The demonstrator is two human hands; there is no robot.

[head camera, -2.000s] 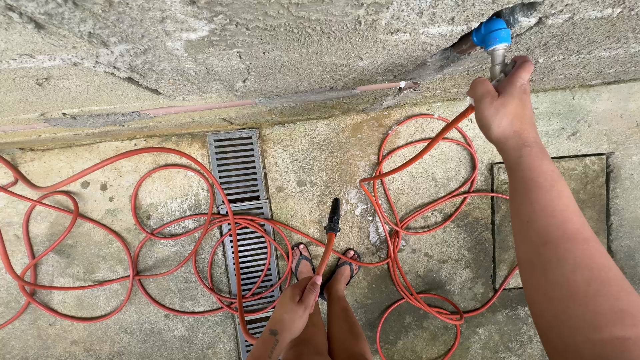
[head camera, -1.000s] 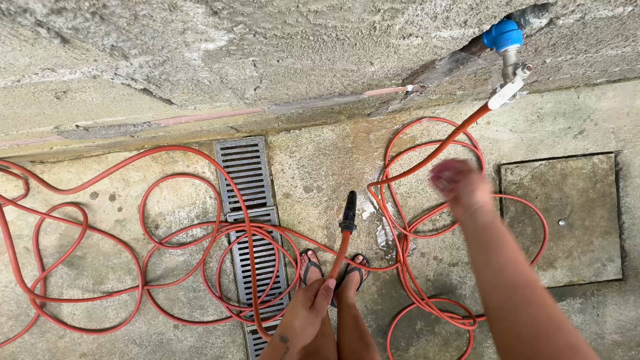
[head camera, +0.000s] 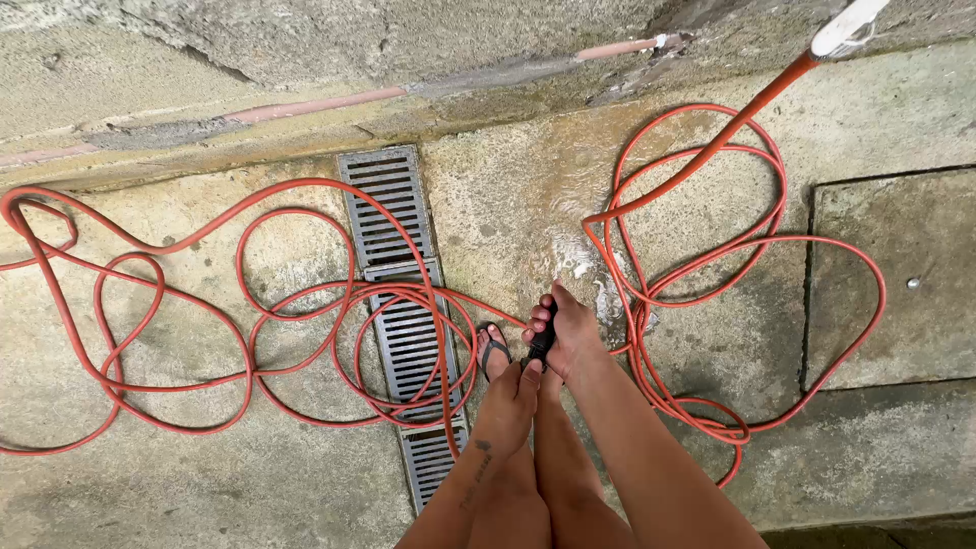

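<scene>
Both hands are on a black hose nozzle (head camera: 543,341) in front of my legs. My left hand (head camera: 512,398) grips its lower end, where the orange hose joins. Around the upper part of the nozzle my right hand (head camera: 568,329) is closed, thumb toward the tip. Orange garden hose (head camera: 438,305) lies in loose loops on both sides of me. At the upper right one stretch of it rises to a white fitting (head camera: 846,29). Water (head camera: 583,263) wets the concrete just beyond the nozzle.
Grey slotted drain grates (head camera: 387,206) cross the floor left of my feet, with hose loops over them. A rough wall with a pinkish pipe (head camera: 320,104) runs along the top. At the right a square concrete cover (head camera: 892,305) is set in the floor.
My right hand was at the tap by the wall two seconds ago, then came away and is now on the nozzle beside my left hand. Water shows more plainly on the floor. The view has shifted closer.
</scene>
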